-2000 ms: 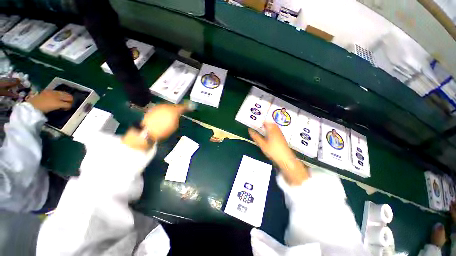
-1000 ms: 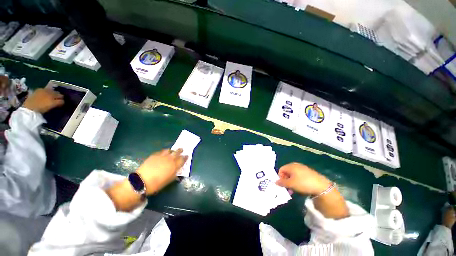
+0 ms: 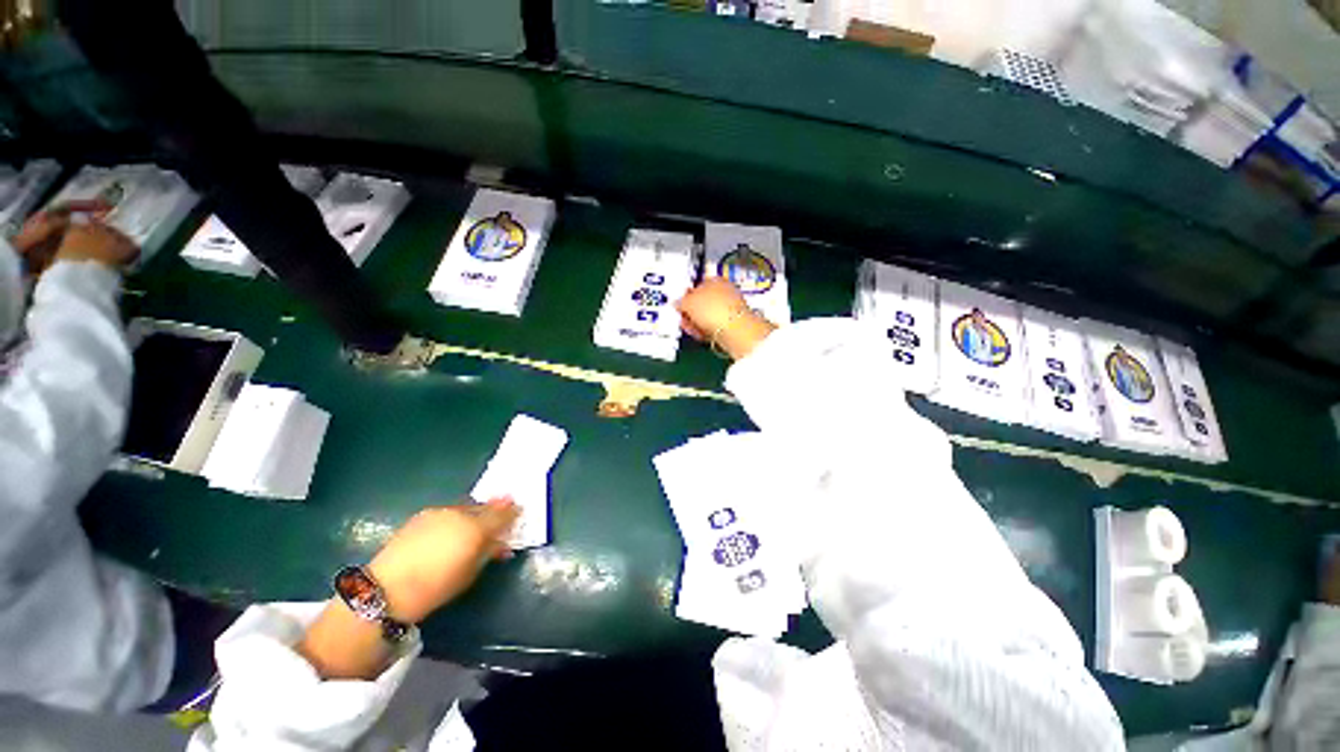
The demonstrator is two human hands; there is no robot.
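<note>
My left hand [image 3: 441, 555] rests with its fingertips on the loose small white cards [image 3: 523, 473] on the bench. My right hand [image 3: 716, 312] reaches across to the far row, its fingers at the right edge of a white package [image 3: 645, 297] whose top shows dark leaflet marks. A package with a coloured emblem [image 3: 748, 262] is just behind that hand. I cannot tell whether the right fingers hold anything. The fanned leaflets [image 3: 728, 551] with dark round marks lie below my right forearm, partly hidden by the sleeve.
More packages [image 3: 1058, 379] stand side by side at right; an emblem package [image 3: 494, 250] is left of centre. White rolls [image 3: 1167, 605] sit at right. A dark post [image 3: 265, 191], an open box [image 3: 191, 394] and a card stack [image 3: 271, 441] are at left. Neighbours' sleeves show at both sides.
My right hand has moved from the leaflets up to the far row. The package beside it now shows dark leaflet marks. My left hand stays at the small cards, nearer their lower end.
</note>
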